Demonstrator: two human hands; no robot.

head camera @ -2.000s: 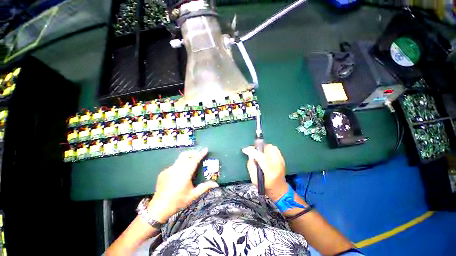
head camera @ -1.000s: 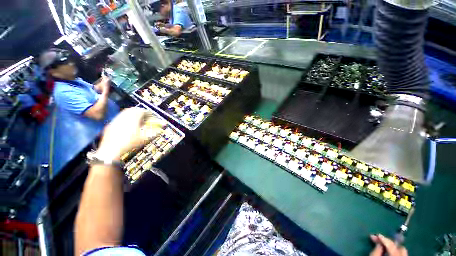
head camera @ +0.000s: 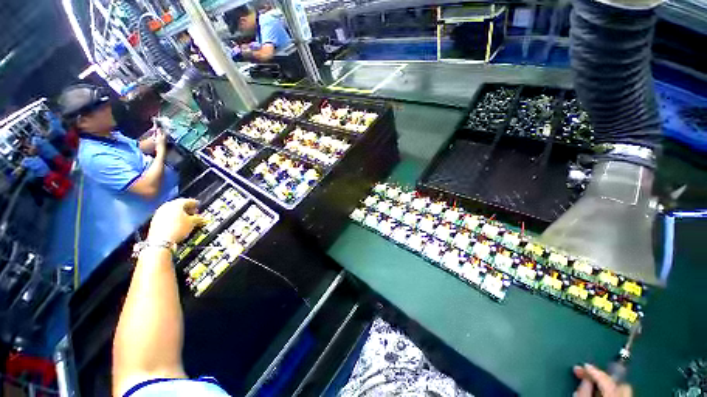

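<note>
My left hand (head camera: 174,222) reaches over a black compartment tray (head camera: 273,221) at the left, its fingers at the rows of yellow-and-white-topped power boards (head camera: 232,246) in it. Whether the fingers grip a board cannot be told. A thin silvery strand (head camera: 271,267) trails from the tray to the right. My right hand (head camera: 601,381), cut off by the bottom edge, holds the soldering iron (head camera: 622,360), its tip up near the row end. Rows of power boards (head camera: 434,225) stand on the green mat (head camera: 403,287).
A taller stack of black trays (head camera: 353,174) with boards stands behind the left tray. Another black tray (head camera: 496,174) holds green boards at the back. The fume hood (head camera: 612,209) hangs over the rows' right end. Loose green boards (head camera: 692,380) lie lower right. Two coworkers sit beyond.
The view has swung left from the bench. My left hand has moved from the mat to the left tray, then slightly down and left over it. The single board on the mat has left view.
</note>
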